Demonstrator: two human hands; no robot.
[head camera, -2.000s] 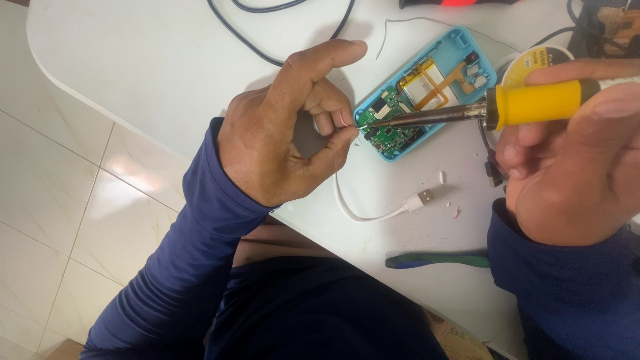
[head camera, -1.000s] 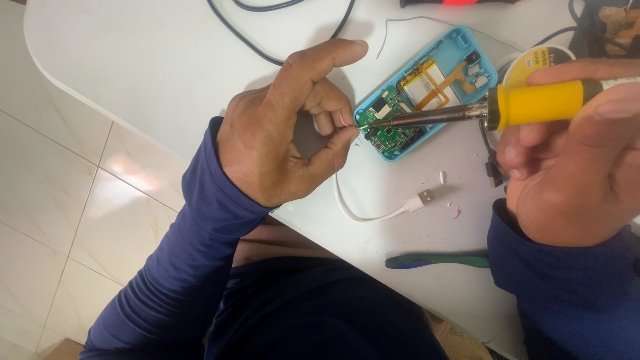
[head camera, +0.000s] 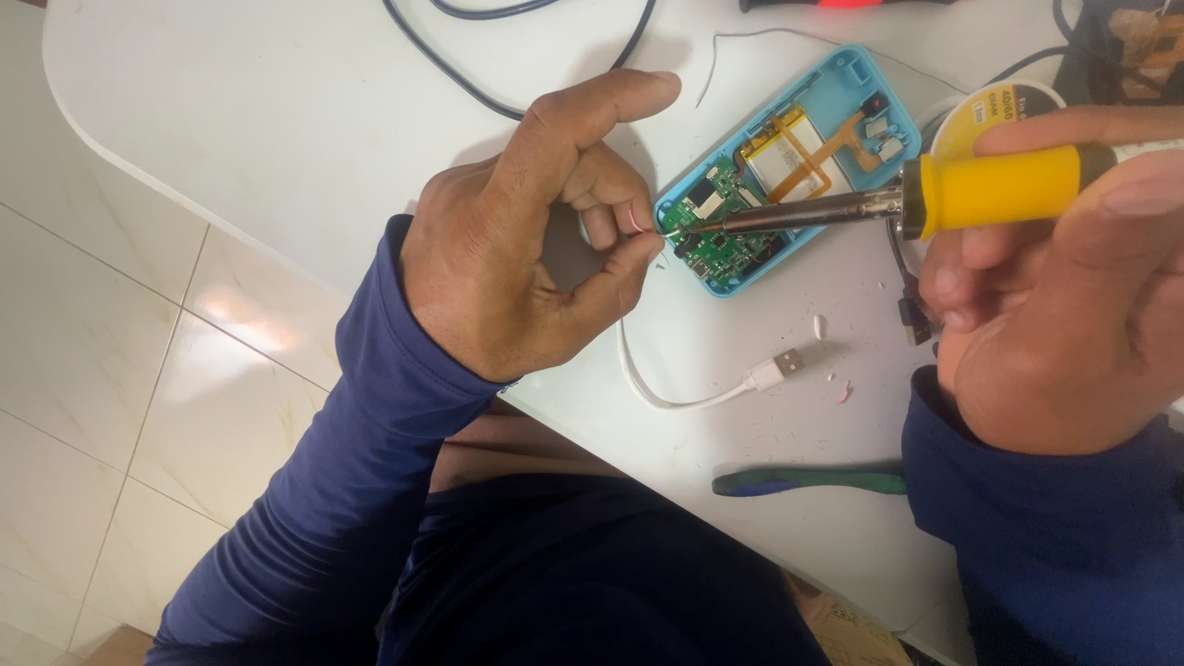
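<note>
My left hand (head camera: 532, 231) pinches the thin wires (head camera: 638, 222) of a white cable between thumb and forefinger, at the left end of a light blue plastic case (head camera: 786, 273). My right hand (head camera: 1064, 305) holds a soldering iron (head camera: 999, 190) by its yellow handle. The iron's tip reaches over the green circuit board (head camera: 726, 236) in the case, close beside the wire ends; whether it touches them is too small to tell. A silver battery pack (head camera: 791, 166) and an orange flex cable (head camera: 823, 166) lie in the case's other half.
Near the case lie a white USB plug (head camera: 768, 372), a black USB plug (head camera: 914, 324) and a green-and-blue tool handle (head camera: 814, 481). A solder spool (head camera: 980, 116) stands behind my right hand. A black cable (head camera: 444, 69) loops at the back; small scraps (head camera: 844, 393) lie about.
</note>
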